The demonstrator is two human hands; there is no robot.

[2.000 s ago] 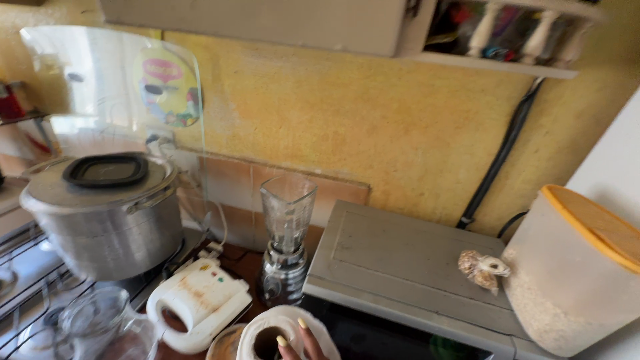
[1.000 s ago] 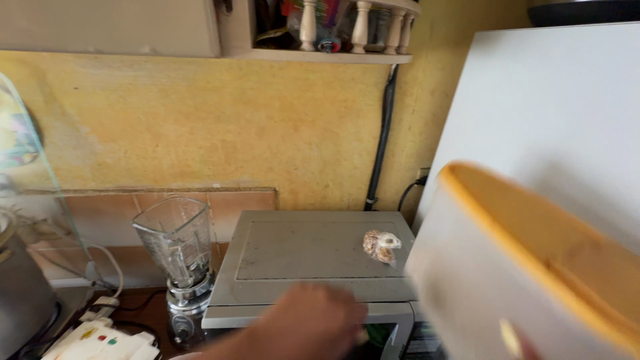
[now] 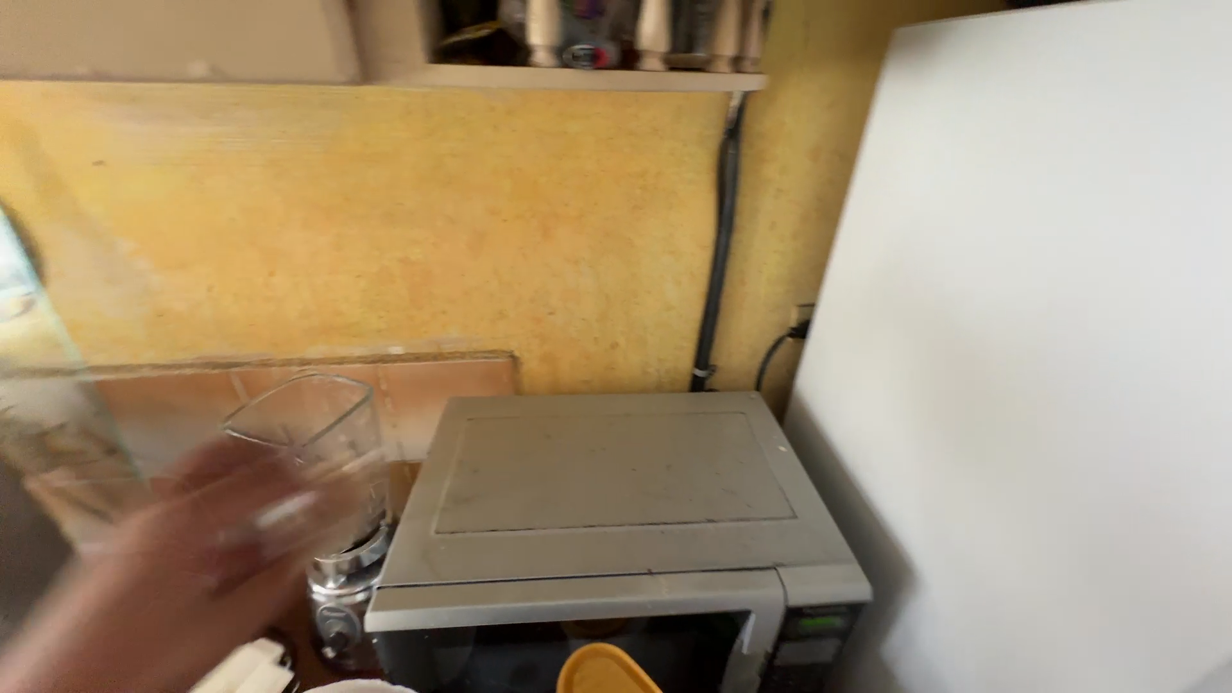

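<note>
My left hand (image 3: 241,539), strongly blurred, is raised at the lower left, in front of the clear blender jar (image 3: 337,423). A pale patch shows among its fingers, but blur hides whether it is a held thing. The blender's silver base (image 3: 342,616) stands behind and below the hand, left of the grey microwave oven (image 3: 616,481). At the bottom edge, in front of the oven door, part of an orange-yellow plastic lid or rim (image 3: 602,671) shows. My right hand is out of view.
A tall white refrigerator side (image 3: 1039,337) stands at the right. A shelf (image 3: 597,77) with small balusters juts from the wall above. A black cable (image 3: 717,260) runs down behind the oven. A white appliance (image 3: 245,669) is partly visible at the lower left.
The small speckled thing is gone from the oven top. My left hand has moved left from the oven's front. The container with the orange rim has left the right side. The view has turned right.
</note>
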